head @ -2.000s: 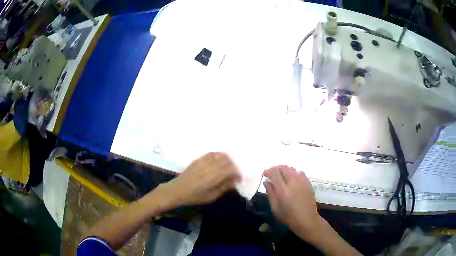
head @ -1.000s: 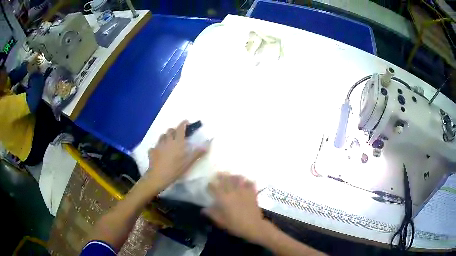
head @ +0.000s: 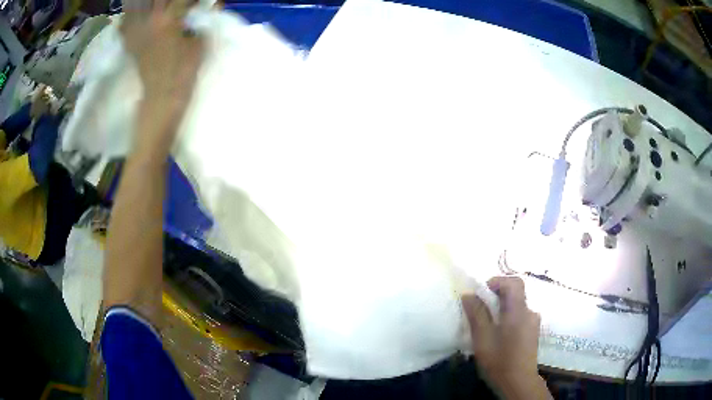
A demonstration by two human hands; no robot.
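Observation:
A large white fabric piece [head: 375, 312] spreads from the upper left over the white table to its front edge; its outline blends into the overexposed tabletop. My left hand [head: 160, 47] is at the upper left, blurred and partly cut by the top edge, holding one end of the fabric over the blue surface. My right hand [head: 503, 332] holds the near right edge of the fabric at the table's front, left of the thread snips. The machine head [head: 624, 168] stands to the right.
The machine lamp [head: 555, 195] stands left of the needle area. Thread snips [head: 624, 304] and black shears [head: 650, 312] lie at the right. A blue surface [head: 183, 203] shows at left under the fabric. A person in yellow and blue [head: 23, 195] is at the far left. A yellow-framed trolley [head: 211, 324] stands below.
My left hand has swept up and left with the fabric. My right hand has moved right along the front edge. The black label and the crumpled cloth at the back no longer show.

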